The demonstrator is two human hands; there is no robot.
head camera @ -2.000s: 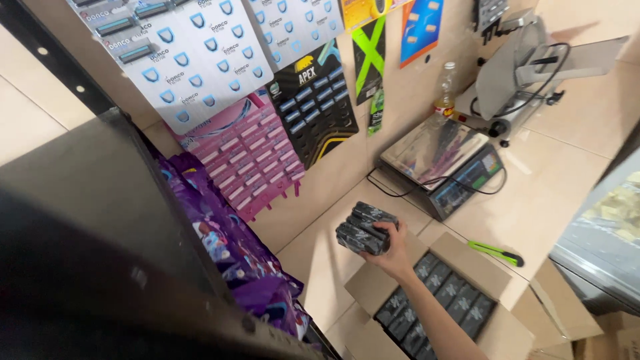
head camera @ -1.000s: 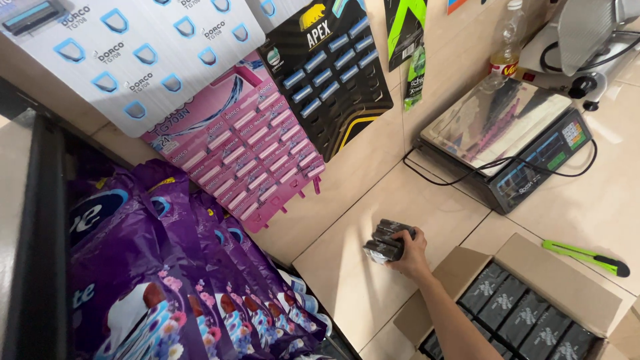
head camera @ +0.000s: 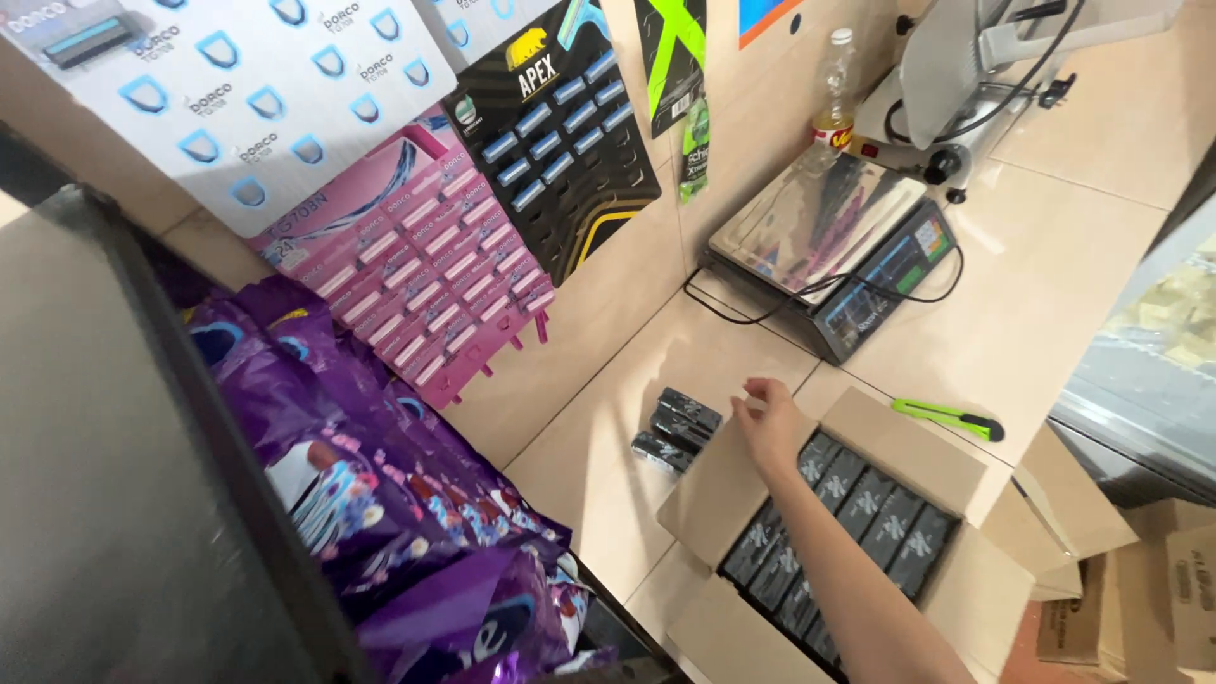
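Observation:
Over the near-left flap of an open cardboard box [head camera: 936,456] is my right hand [head camera: 768,418], empty, its fingers apart and slightly curled. Rows of small black packs [head camera: 860,503] with grey print fill much of the box; my forearm hides part of them. Left of the hand, several matching black packs [head camera: 686,418] lie side by side on the tiled counter. My left hand is out of the picture.
A weighing scale [head camera: 798,223] with a looping cable stands behind the box, a bottle [head camera: 836,100] and slicer [head camera: 950,85] beyond it. A green utility knife [head camera: 948,418] lies right of the box. Razor display cards [head camera: 560,133] hang on the wall above purple bags [head camera: 399,494].
My right hand has let go of the black packs, which now rest on the counter, and has moved right towards the box.

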